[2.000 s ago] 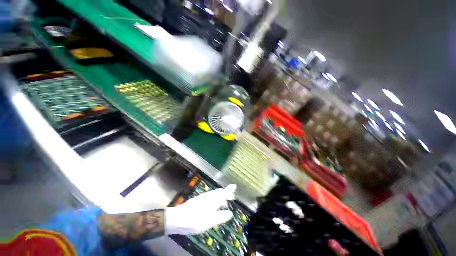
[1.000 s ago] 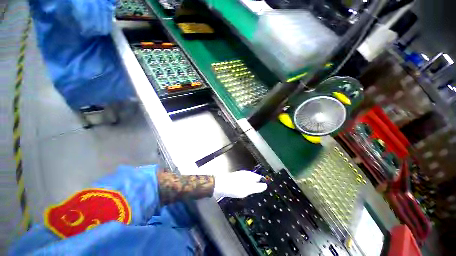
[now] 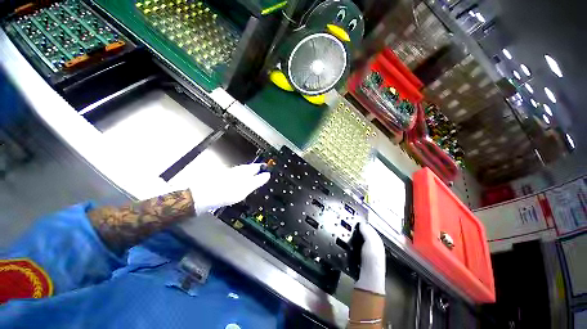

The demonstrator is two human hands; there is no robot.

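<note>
A black plate with many small openings (image 3: pixel 309 202) lies over a pallet on the conveyor. Green circuit boards with yellow parts (image 3: pixel 273 236) show along its near edge. My left hand (image 3: pixel 228 186), in a white glove, has its fingertips at the plate's far left corner, beside a small orange clamp. My right hand (image 3: pixel 372 260), also gloved, holds the plate's right end, its fingers partly hidden at the edge.
A pallet of green boards (image 3: pixel 61 35) is at upper left, beyond a bright conveyor plate (image 3: pixel 151 132). Blister trays (image 3: pixel 341 141) with yellow parts, a penguin fan (image 3: pixel 317 63) and a white sheet (image 3: pixel 386 193) stand behind. A red bin (image 3: pixel 454 238) holds a small part.
The view has swung round to the right. My right hand has come into view at the plate's right end. The plate, raised and tilted at first, now lies flat. My left hand stays near its left end.
</note>
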